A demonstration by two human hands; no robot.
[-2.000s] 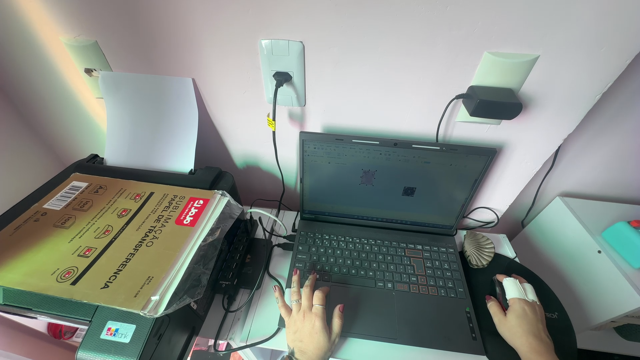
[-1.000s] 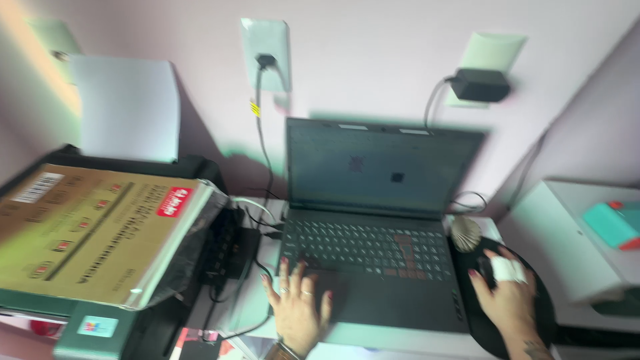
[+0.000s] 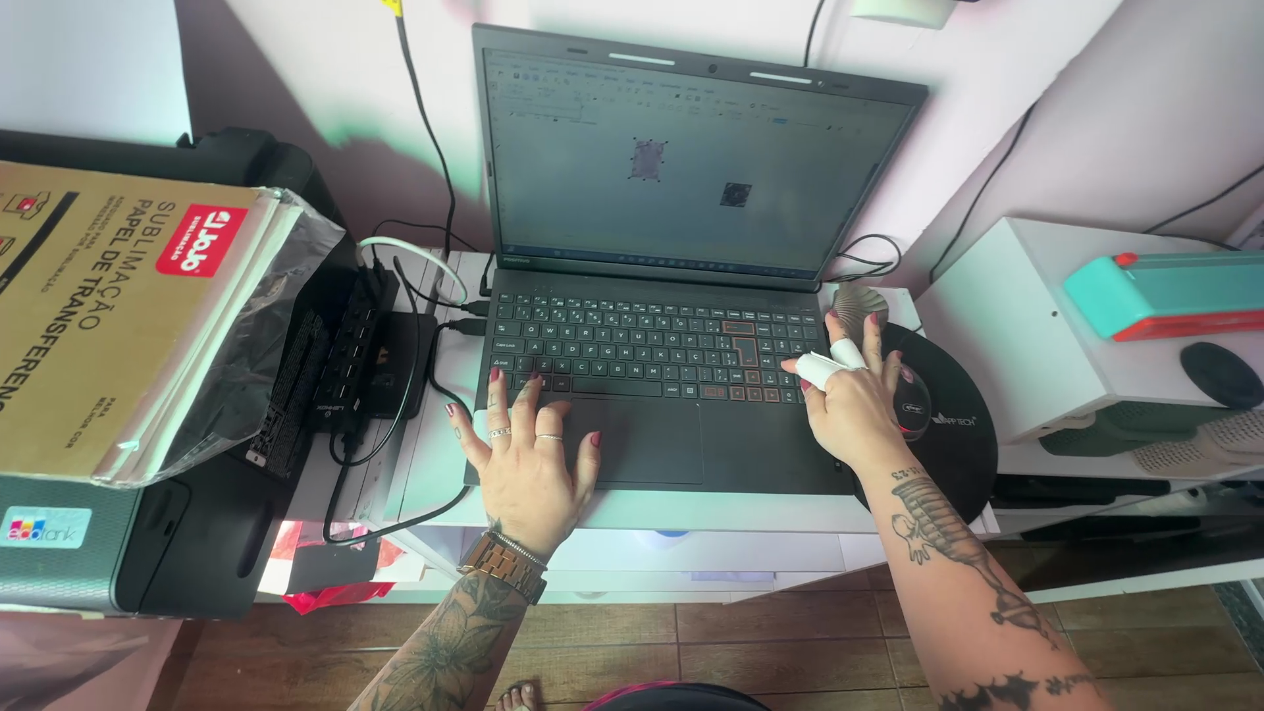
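Observation:
A dark laptop (image 3: 632, 434) stands open, its screen (image 3: 691, 168) showing two small pictures in a program window, the left one with selection marks around it. My left hand (image 3: 533, 454) lies at the keyboard's lower left corner, fingers spread, holding nothing. My right hand (image 3: 854, 395), with white wraps on two fingers, is over the number keys at the keyboard's right edge, fingers apart and empty. Partly hidden beside it, a computer mouse (image 3: 910, 400) rests on a round black mouse pad (image 3: 953, 444). A shell-shaped object (image 3: 861, 308) sits just beyond the right fingers.
At the left, a printer (image 3: 197, 533) bears a cardboard pack of sublimation paper (image 3: 89, 296) in clear plastic. A USB hub (image 3: 346, 360) and several cables lie between printer and laptop. On the right stands a white cabinet (image 3: 997, 326) with a turquoise and red device (image 3: 1175, 291) on it.
My right hand has left the mouse and moved left to the number keys. My left hand remains at the keyboard's lower left. The view has tilted down and come closer.

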